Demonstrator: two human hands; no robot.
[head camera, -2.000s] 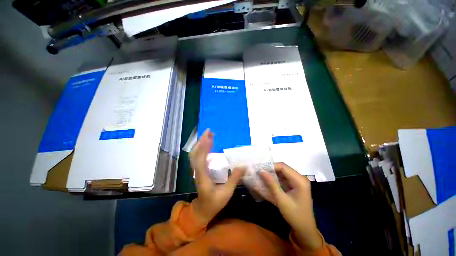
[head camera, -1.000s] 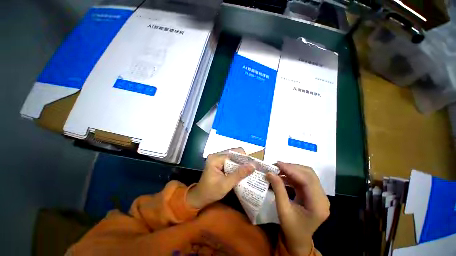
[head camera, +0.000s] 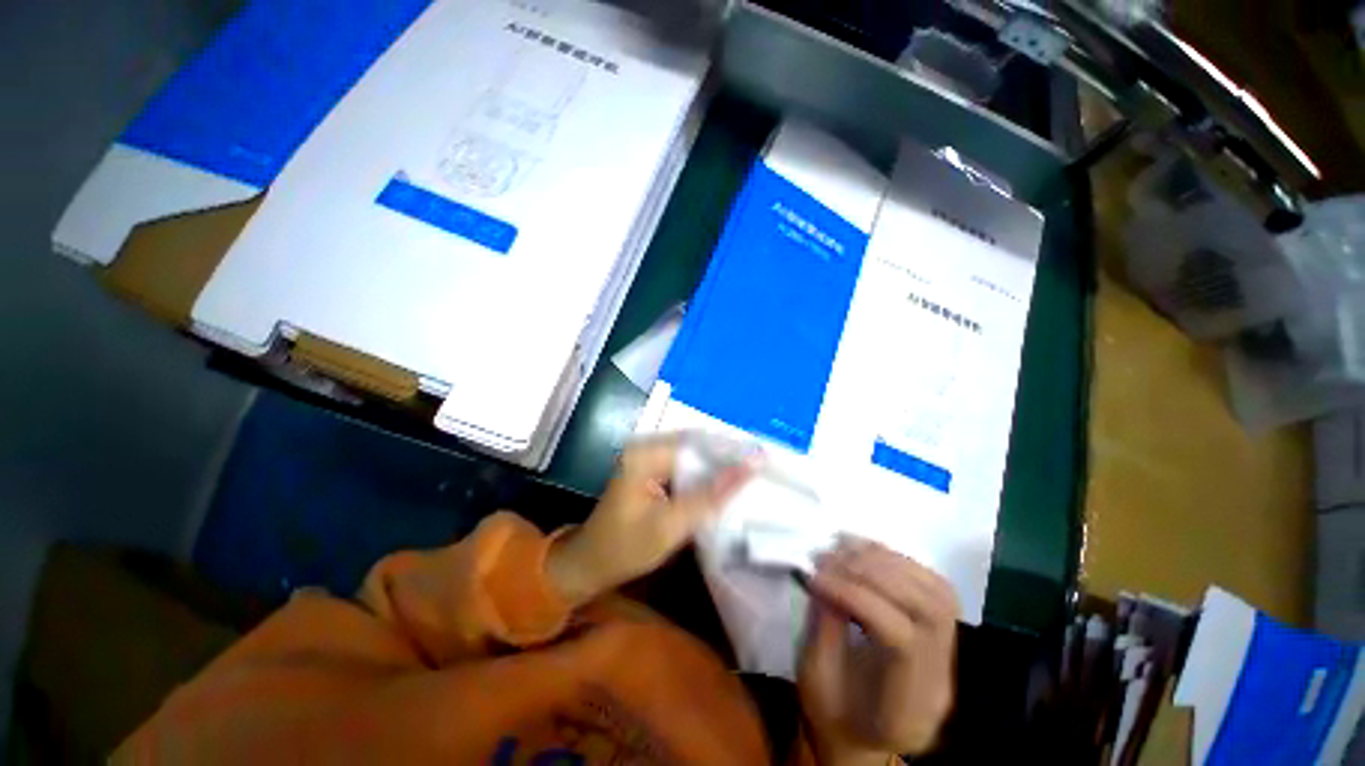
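My left hand (head camera: 636, 516) holds the white label sheet (head camera: 756, 591), which is blurred and hangs down in front of my body. My right hand (head camera: 883, 636) is at the sheet's right side, its fingers pinched on a small white piece (head camera: 786, 551); whether that piece is separate from the sheet I cannot tell. Just beyond my hands a flat carton lies on the green tabletop, with its blue panel (head camera: 771, 314) on the left and its white panel (head camera: 936, 359) on the right.
A thick carton stack (head camera: 449, 180) lies at the left. A white paper scrap (head camera: 650, 347) lies between it and the flat carton. More cartons (head camera: 1272, 681) stand at the lower right. Clear plastic bags (head camera: 1213, 255) lie on the tan surface (head camera: 1153, 464). A metal bar (head camera: 1168, 90) crosses the upper right.
The view has turned, and the cartons have shifted in it. The sheet was stretched between both hands with print showing; now it is blurred, and my right hand has moved slightly down.
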